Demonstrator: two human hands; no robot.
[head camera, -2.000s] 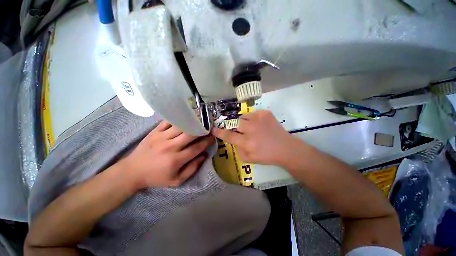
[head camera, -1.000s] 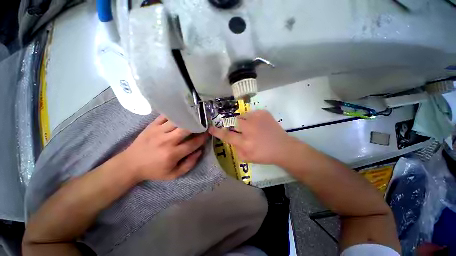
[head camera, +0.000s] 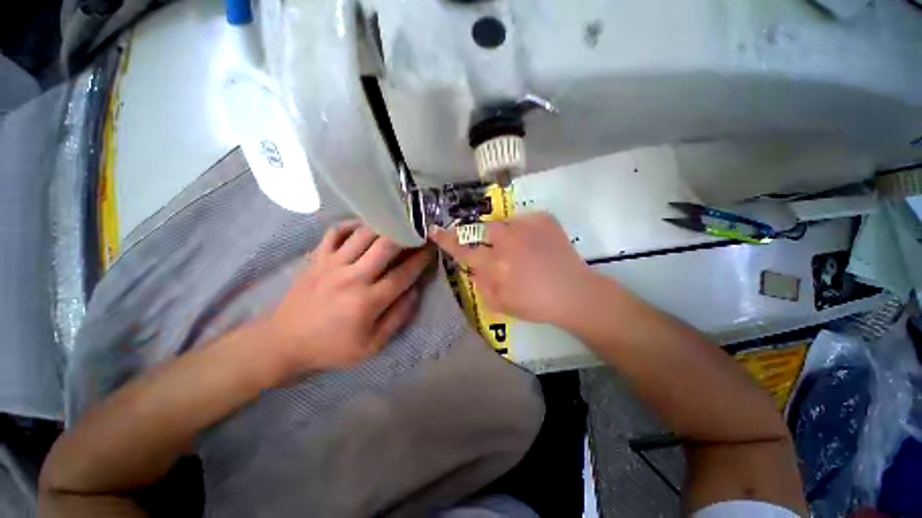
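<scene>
A large grey-taupe garment panel (head camera: 293, 425) lies left of the needle and drapes over the table edge towards my lap. My left hand (head camera: 349, 293) lies on it with bent fingers, holding the cloth close to its edge; the undersides of the fingers are hidden. My right hand (head camera: 526, 268) has its fingertips closed on the cloth edge beside the presser foot area (head camera: 433, 207). The fingertips of both hands nearly meet there. The head of the white sewing machine (head camera: 339, 111) partly covers the needle, and the exact stitching point is hidden.
A ribbed cream knob (head camera: 500, 155) projects from the machine arm; a smaller ribbed knob (head camera: 471, 234) sits low by my right fingers. Yellow printed tape (head camera: 497, 329) runs beside the cloth. Thread snips (head camera: 723, 223) and a small flat block (head camera: 779, 284) lie right. Plastic-wrapped items (head camera: 844, 405) are lower right.
The view has shifted slightly, so the machine appears higher. The cloth now covers more of the yellow tape's lettering. Both hands remain at the needle, sitting slightly lower relative to the machine.
</scene>
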